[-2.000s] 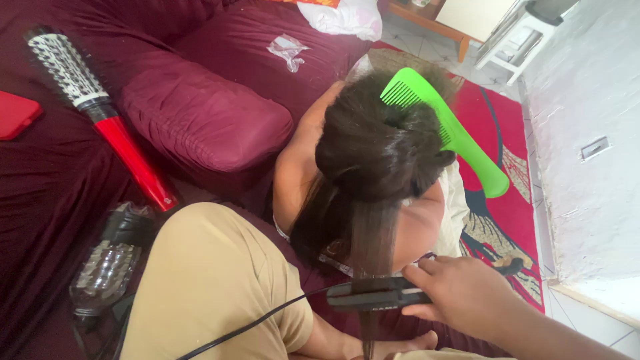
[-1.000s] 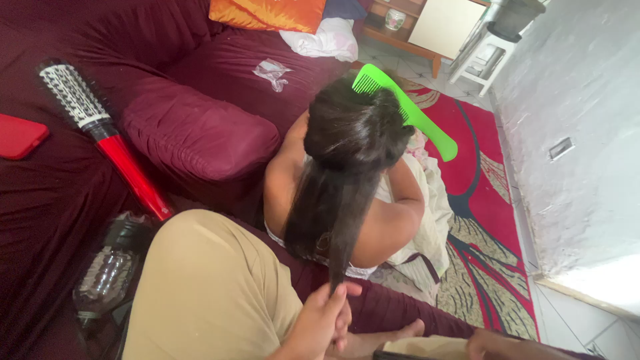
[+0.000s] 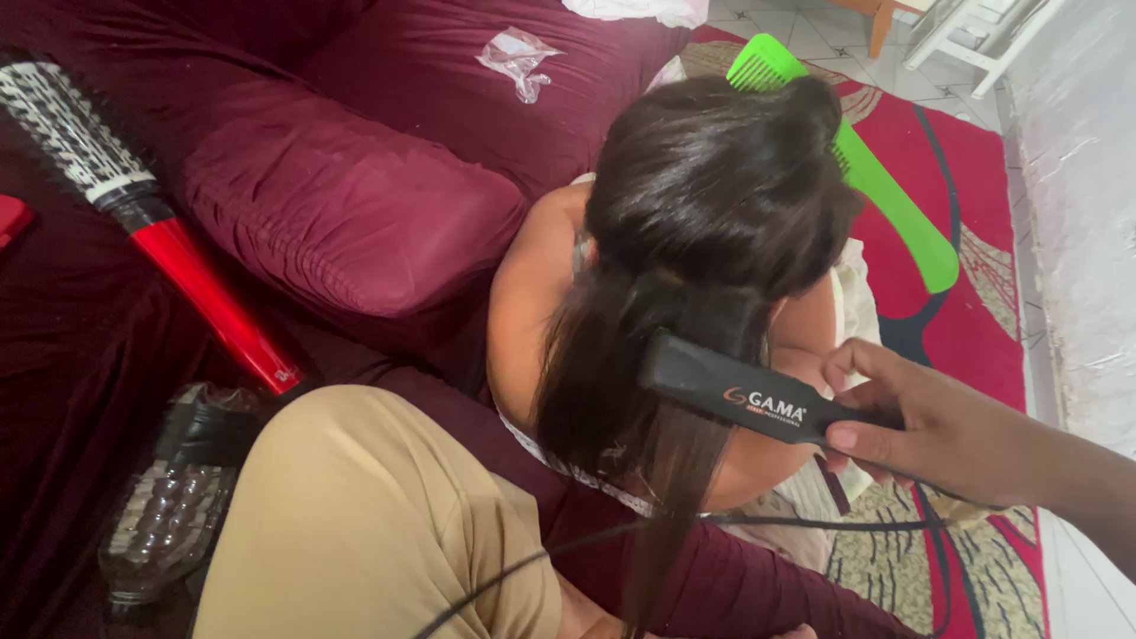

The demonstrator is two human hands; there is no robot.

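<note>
My right hand [image 3: 923,426] grips a black GA.MA flat iron [image 3: 728,388] by its handle. The iron's plates lie across a section of long dark hair [image 3: 683,453] near the nape of a seated person with their back to me. That section hangs below the iron toward my lap. A green wide comb [image 3: 896,200] is stuck in the gathered hair [image 3: 710,177] on top of the person's head. The iron's black cord [image 3: 532,559] runs across my leg. My left hand is not clearly seen; a bit of skin shows at the bottom edge.
On the maroon sofa [image 3: 355,53] to the left lie a red-handled round hot brush [image 3: 213,302], another brush head in clear plastic [image 3: 169,515], a red object [image 3: 11,217] and a clear plastic wrapper [image 3: 517,62]. A white wall [image 3: 1083,222] and a patterned red rug [image 3: 967,160] are at the right.
The flat iron has come back onto the hair, now close to the nape; two seconds ago it was lower on a strand. The left hand, which held the strand a second ago, has left it.
</note>
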